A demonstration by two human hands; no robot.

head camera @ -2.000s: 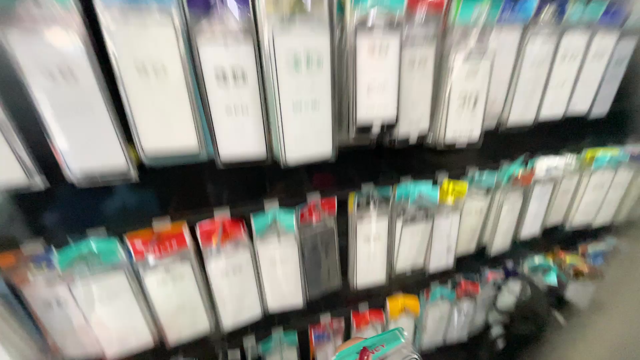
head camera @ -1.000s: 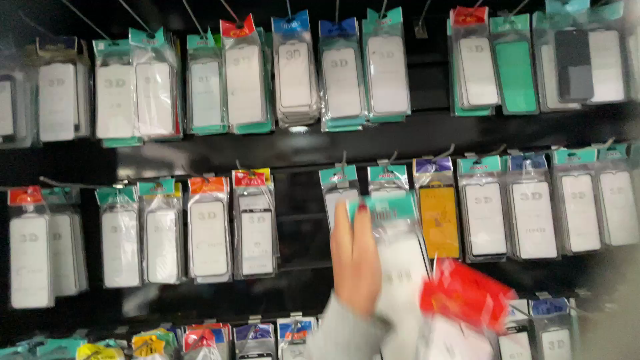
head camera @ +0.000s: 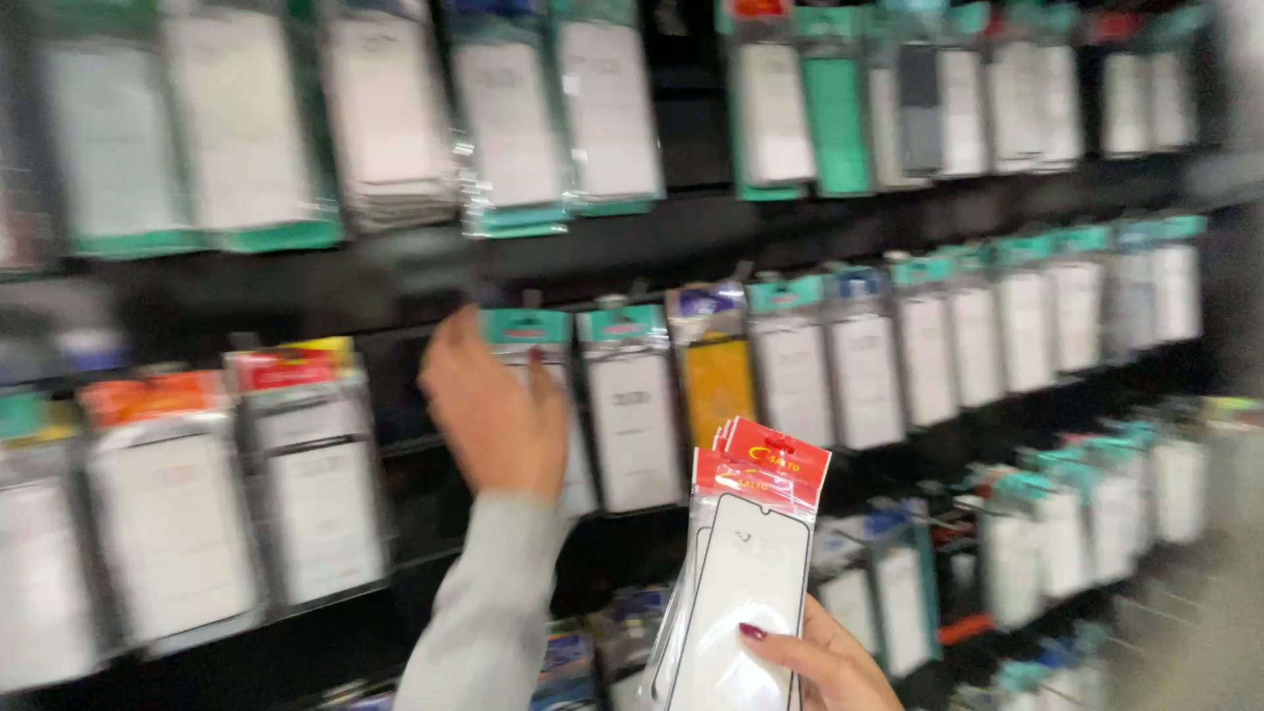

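Note:
My left hand (head camera: 499, 420) reaches up to the middle row, its fingers at a teal-topped packet (head camera: 528, 326) of a phone screen protector that hangs on a hook. The hand partly covers this packet, and whether the fingers grip it I cannot tell. Low in view, my right hand (head camera: 834, 662) holds several screen protector packets (head camera: 750, 583) with red tops, overlapping in a fanned stack, the thumb across the front one. Just right of my left hand hangs another teal-topped packet (head camera: 632, 425), and beside it one with an orange-yellow insert (head camera: 719, 385).
Rows of hanging packets line a black display wall. Above hang teal-backed packets (head camera: 607, 118) and a green one (head camera: 836, 123). Left of my left hand are packets with red (head camera: 326, 513) and orange (head camera: 173, 523) tops. More packets (head camera: 1066, 533) hang lower right.
A second ago my left hand was at a teal-topped packet low in front of the wall; now it is at the hanging packet to the left. The red-topped packets now show clearly in my right hand.

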